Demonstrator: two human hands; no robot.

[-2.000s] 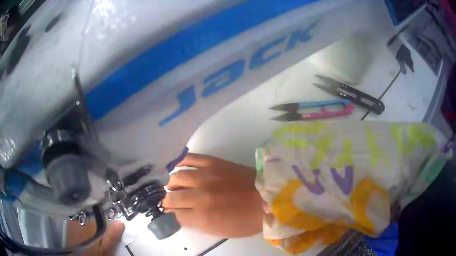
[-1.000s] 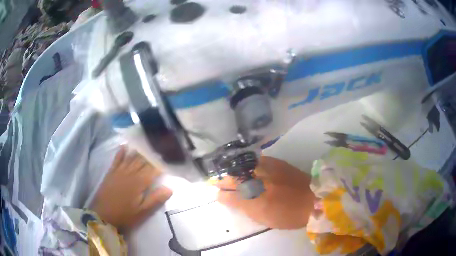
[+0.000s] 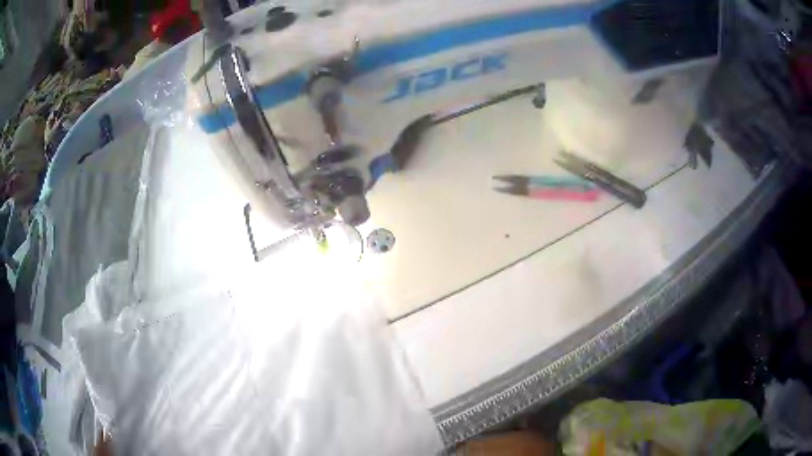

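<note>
White fabric lies over the machine bed and the table's front edge, very bright near the needle. The presser foot and needle area is glared out; I cannot tell whether fabric lies under the foot. My right hand shows only as a strip at the bottom edge, beside its patterned sleeve; its fingers are not seen. Of my left hand only a small skin-coloured sliver shows at the fabric's lower left edge; its grip is hidden.
The machine head spans the top. Pink-blue nippers and black nippers lie right of the needle. A ruler strip edges the table front. Grey-white pieces lie at left, fabric heaps behind.
Both hands have left the needle area and moved down to the picture's bottom edge. The white fabric now spreads across the front. The view has shifted and shows more of the table.
</note>
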